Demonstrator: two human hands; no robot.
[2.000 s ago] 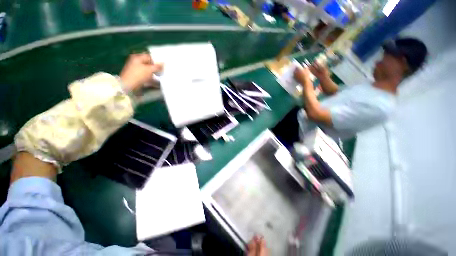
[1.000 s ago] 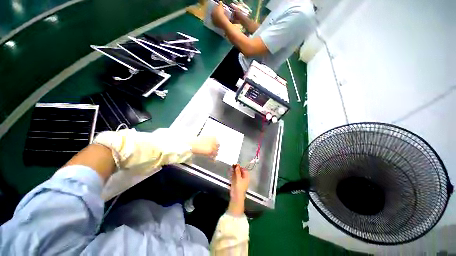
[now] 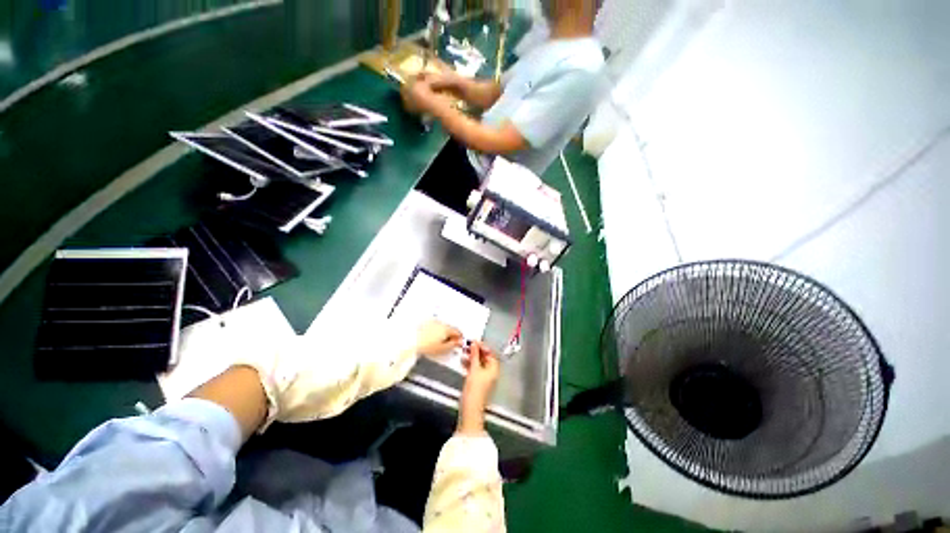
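Note:
A small solar panel [image 3: 443,302] lies white back up in the grey metal light box [image 3: 534,390]. My left hand [image 3: 439,338] is at the panel's near edge, its fingers closed on a small part that looks like the panel lead. My right hand [image 3: 479,366] is beside it, fingertips pinched on a small connector, nearly meeting the left fingertips. Red test leads [image 3: 521,302] run from the bench meter [image 3: 518,214] down to white clips near my right hand. The exact contact at the fingertips is too small to tell.
A fanned stack of panels [image 3: 297,146] lies on the green bench. A black-faced panel [image 3: 113,310] and a white-backed panel [image 3: 231,335] lie at the left. A large black fan [image 3: 745,380] stands right. A coworker [image 3: 542,99] handles something beyond the meter.
Since two seconds ago, my left hand has come from above the bench into the light box, where a white-backed panel now lies. In the last second, my two hands have come closer together.

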